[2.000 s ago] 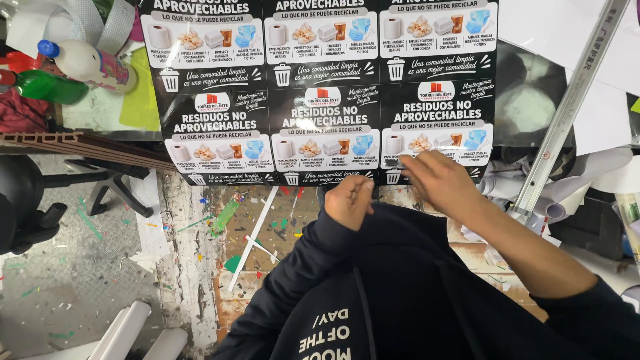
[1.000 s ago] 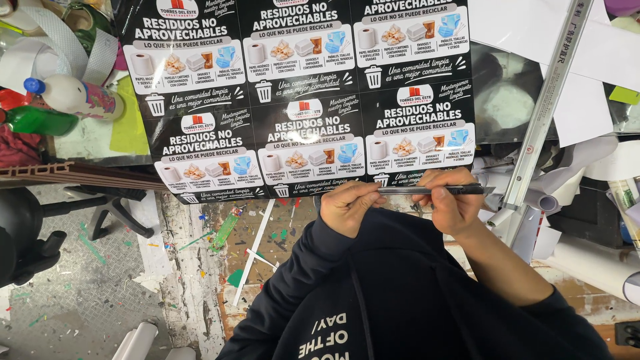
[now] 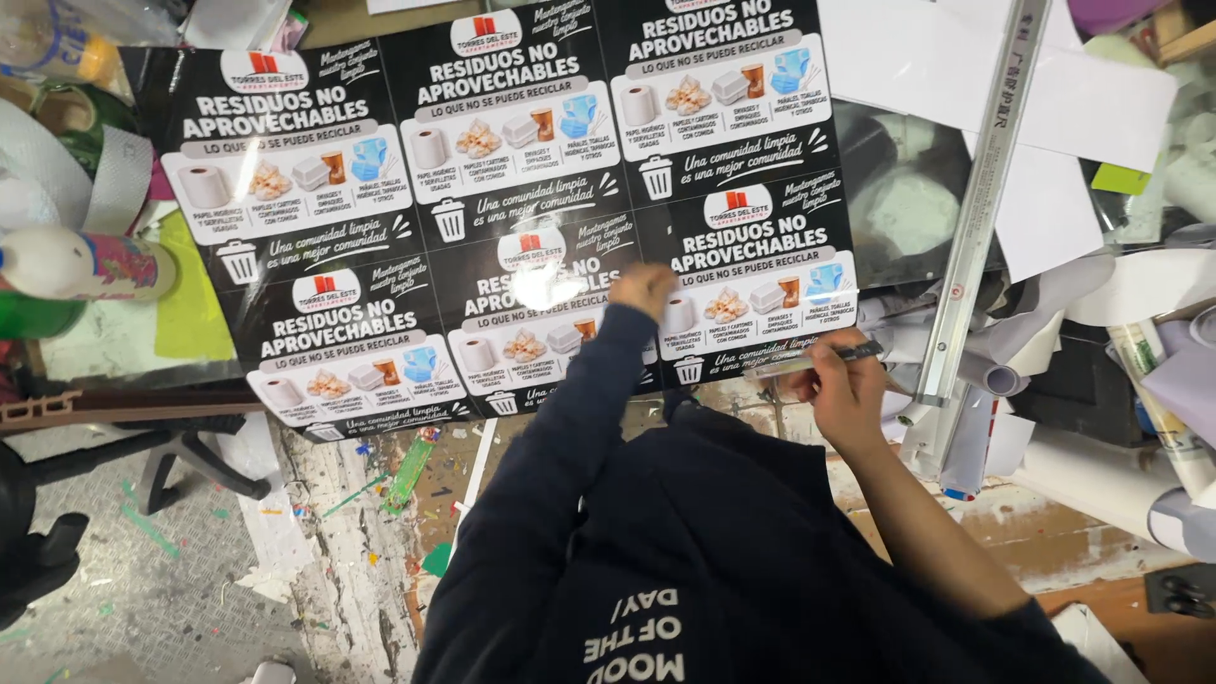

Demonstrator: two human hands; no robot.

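A glossy black printed sheet (image 3: 418, 256) with several repeated sign panels lies across the work table. My left hand (image 3: 646, 288) is over the middle of the sheet, blurred; whether it touches the sheet and how its fingers stand cannot be made out. At the sheet's lower right edge, my right hand (image 3: 844, 389) holds a slim tool, a pen or craft knife (image 3: 803, 361), nearly level between thumb and fingers. A long metal ruler (image 3: 988, 190) lies slanted to the right of the sheet.
White paper sheets (image 3: 1054, 123) and paper rolls (image 3: 1064, 304) crowd the right side. A plastic bottle (image 3: 104, 266) and tape rolls (image 3: 66, 161) are at the left. A black chair base (image 3: 171, 465) stands at lower left. Scraps litter the worn surface below the sheet.
My left hand has moved from beside the right hand at the sheet's lower edge up over the sheet. The slim tool, seen in my right hand one second ago, remains there.
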